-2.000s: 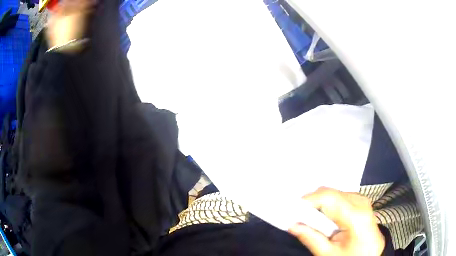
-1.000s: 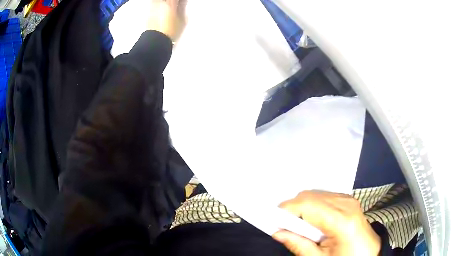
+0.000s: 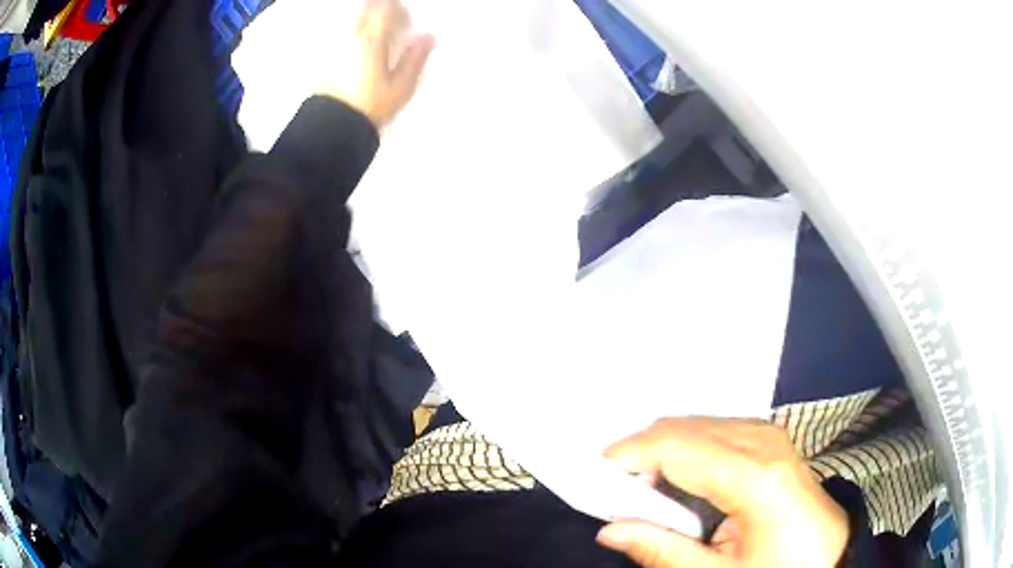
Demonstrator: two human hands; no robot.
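White fabric pieces [image 3: 478, 211] spread from the upper middle down toward my lap, overexposed, so single layers are hard to tell apart. My left hand [image 3: 389, 67] lies on the white fabric at the top, fingers apart, slightly blurred. My right hand [image 3: 728, 488] pinches the near lower edge of the white fabric between thumb and fingers. Another white panel part [image 3: 705, 288] fans out to the right, above that hand.
Dark fabric [image 3: 111, 222] hangs in folds at the left. The white table [image 3: 889, 111] curves along the right, with scale marks on its edge. Blue crate parts [image 3: 628, 50] show behind the white fabric. A striped cloth [image 3: 461, 457] covers my lap. Red and yellow items are at the top left.
My left arm has come from the dark fabric at the upper left onto the white fabric. My right hand still holds the near edge; the white fabric has shifted slightly left.
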